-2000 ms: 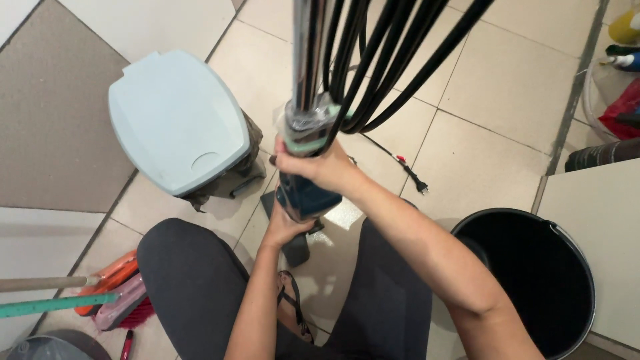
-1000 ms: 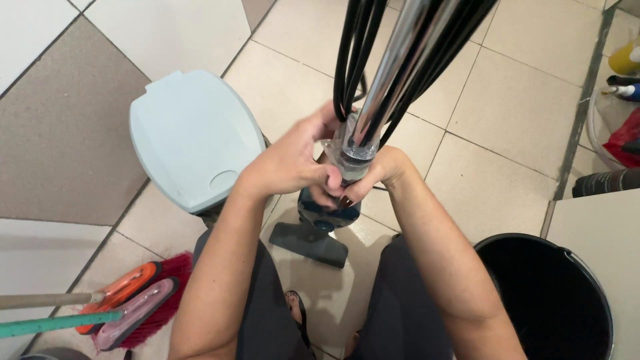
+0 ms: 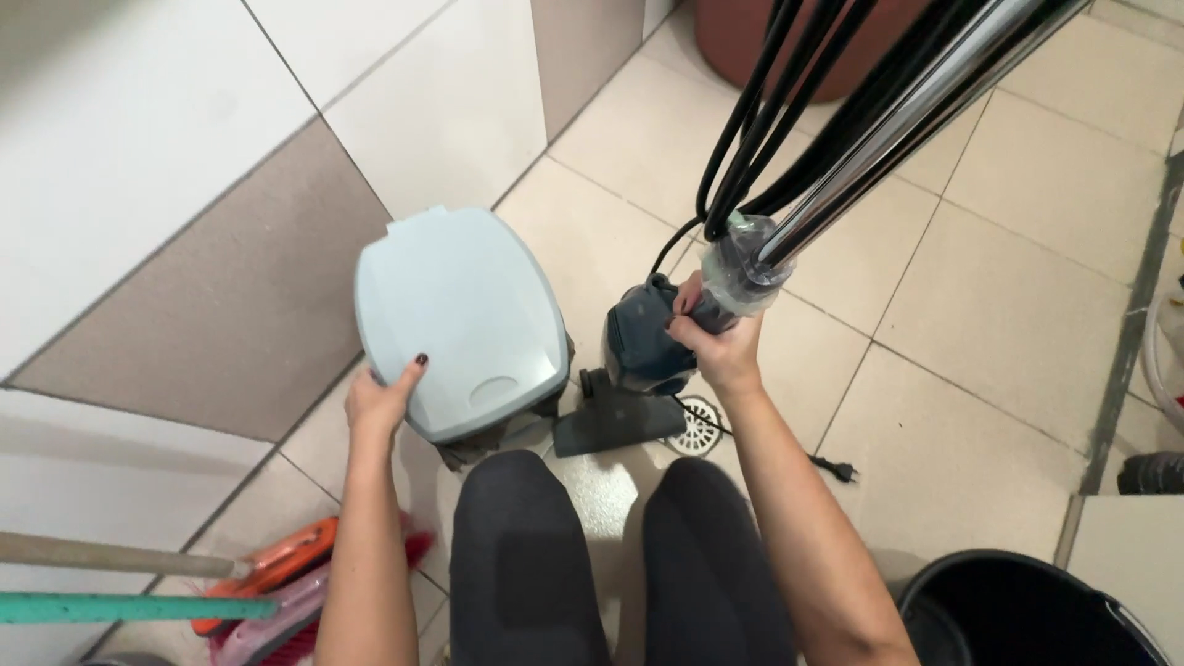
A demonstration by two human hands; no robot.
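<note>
My right hand (image 3: 726,342) grips an upright vacuum cleaner (image 3: 645,335) by its dark neck, just below clear plastic wrapped around the joint. Its chrome tube (image 3: 888,153) leans up to the right, with looped black cord (image 3: 754,129) beside it. The flat floor head (image 3: 618,425) rests on the tiles. My left hand (image 3: 384,398) holds the left edge of a bin's pale blue lid (image 3: 462,319), thumb on top and fingers hidden beneath. The lid is closed, and part of a dark bag shows under its rim.
A floor drain (image 3: 696,427) lies beside the floor head, and the cord's plug (image 3: 835,469) is on the tiles. Orange and pink brooms (image 3: 277,560) are at lower left. A black bucket (image 3: 1017,610) stands at lower right, a reddish-brown container (image 3: 832,55) at the top.
My left hand has left the vacuum cleaner and taken hold of the bin lid's edge. My right hand remains on the vacuum's neck; the tube now leans further right.
</note>
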